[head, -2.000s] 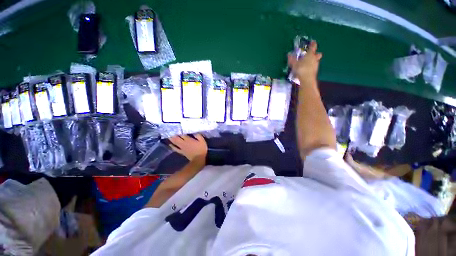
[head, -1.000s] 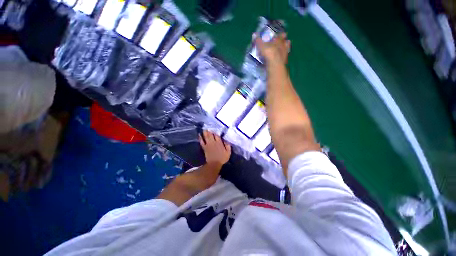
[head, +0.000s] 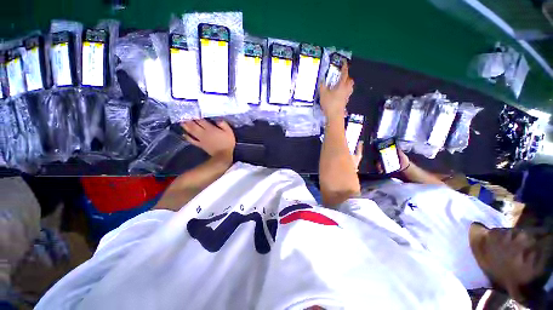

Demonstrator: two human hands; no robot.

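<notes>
My right hand (head: 337,91) grips an open power bank unit (head: 335,68) at the right end of a row; fingers cover its lower part, and its dark top end and white battery show. Beside it, open units with white batteries, yellow tape and green boards, such as this open unit (head: 309,72), lie on bubble bags. One open unit (head: 214,59) lies on a larger bubble wrap sheet (head: 221,108). My left hand (head: 212,136) lies palm down with fingers spread at the row's near side, next to a clear bubble bag (head: 159,145), holding nothing visible.
Green surface (head: 291,18) runs behind the black mat (head: 285,148). More open units and bagged dark units (head: 118,128) lie left. Another person (head: 424,212) at right holds an open unit (head: 389,158); bagged units (head: 415,121) lie beyond. A red object (head: 121,192) is below the bench edge.
The view has turned back along the bench. My right hand has come from the green surface to the row's right end with the unit. My left hand stays near the bags. The other person's units now show.
</notes>
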